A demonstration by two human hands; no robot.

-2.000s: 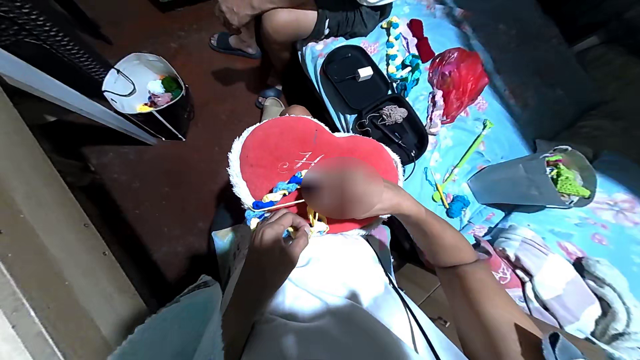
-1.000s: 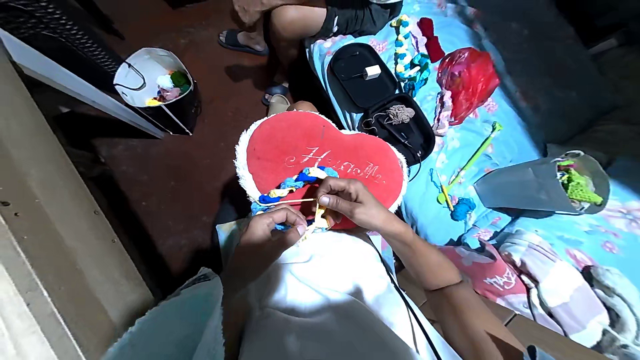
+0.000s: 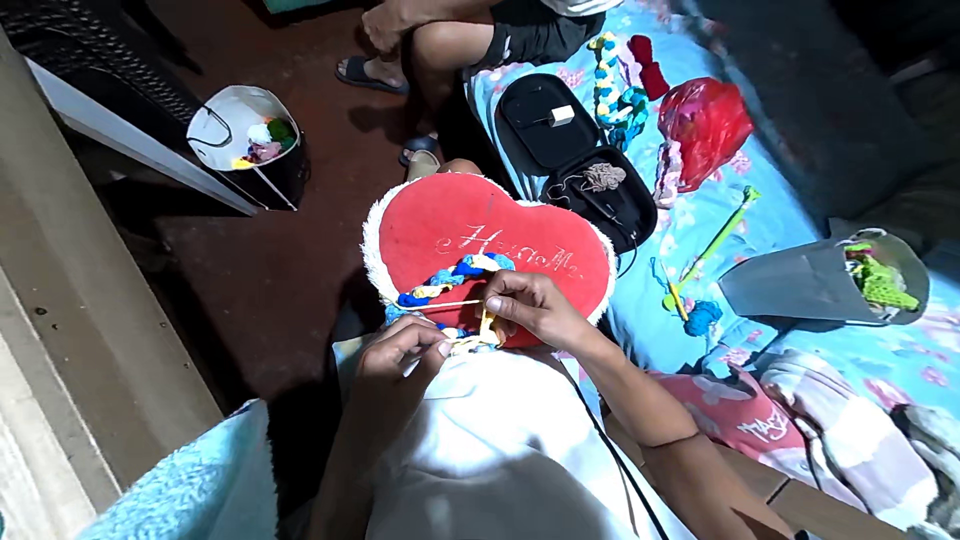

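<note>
A red heart-shaped pillow with white fringe lies on my lap. On it rests a braided yarn piece in blue, light blue and cream, curving round toward me. My left hand pinches cream knitted yarn at the near edge of the pillow. Right of it, my right hand has its thumb and index finger closed on a thin yellowish tool, perhaps a crochet hook, whose tip meets the cream yarn. A pale strand runs between the braid's left side and my right fingers.
On the floral bed sheet are an open black case, a red plastic bag, a blue yarn ball, a green tool and a grey bin. A white bin stands left. Another person's legs are ahead.
My right hand, blurred over the pillow's middle two seconds ago, has come down beside the cream yarn. The pillow's lettering and more of the braid now show. My left hand stays near the pillow's near edge.
</note>
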